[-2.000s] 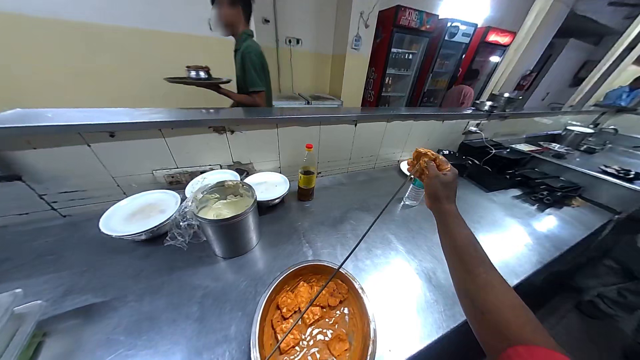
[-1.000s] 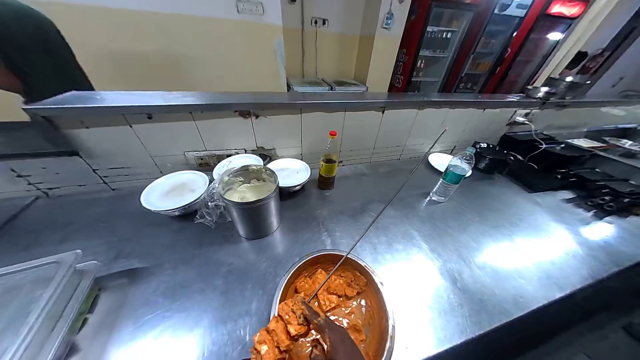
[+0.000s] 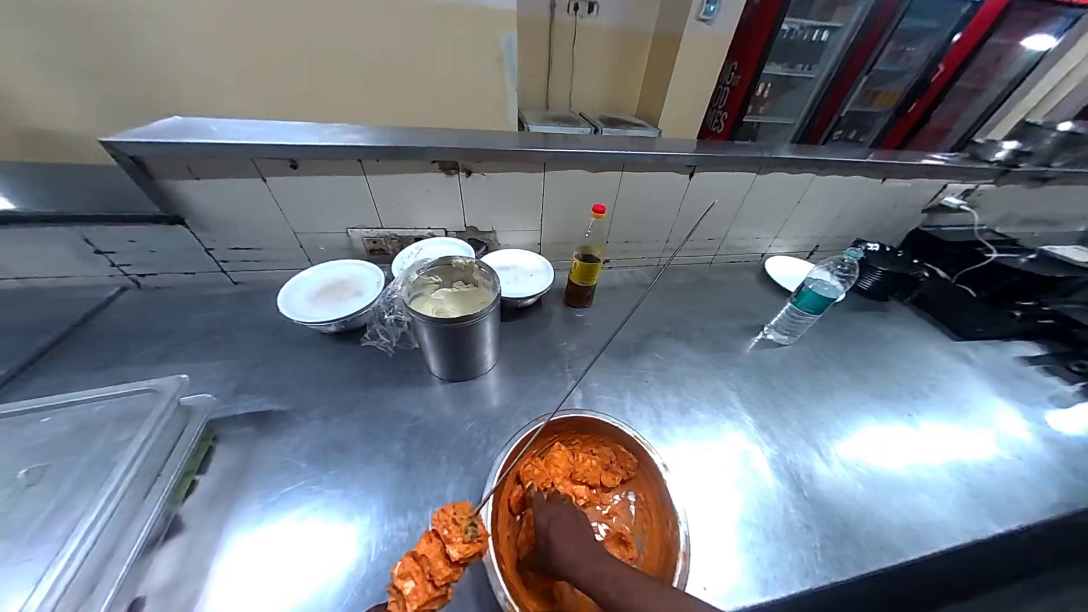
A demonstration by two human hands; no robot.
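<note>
A long metal skewer [image 3: 614,333] slants up and away across a steel bowl [image 3: 676,497]. Several orange marinated chunks [image 3: 438,557] are threaded on its lower part, left of the bowl. My left hand [image 3: 378,607] shows only as a sliver at the bottom edge, beside the lowest chunk; its grip is hidden. Inside the bowl, my right hand [image 3: 561,531] has its fingers down in the marinated pieces [image 3: 586,466]; whether they hold a piece cannot be seen.
Behind the bowl stand a steel canister [image 3: 459,340] of pale paste, lidded-looking white bowls [image 3: 331,293] and a sauce bottle [image 3: 585,270]. A plastic water bottle [image 3: 807,302] leans at right near a white plate [image 3: 786,270]. Clear plastic containers [image 3: 85,476] lie at left; a raised steel ledge [image 3: 425,143] runs behind.
My right hand has moved from high above the counter, where it held an orange mass by the skewer, down into the bowl. The threaded chunks now sit left of the bowl. The view has turned.
</note>
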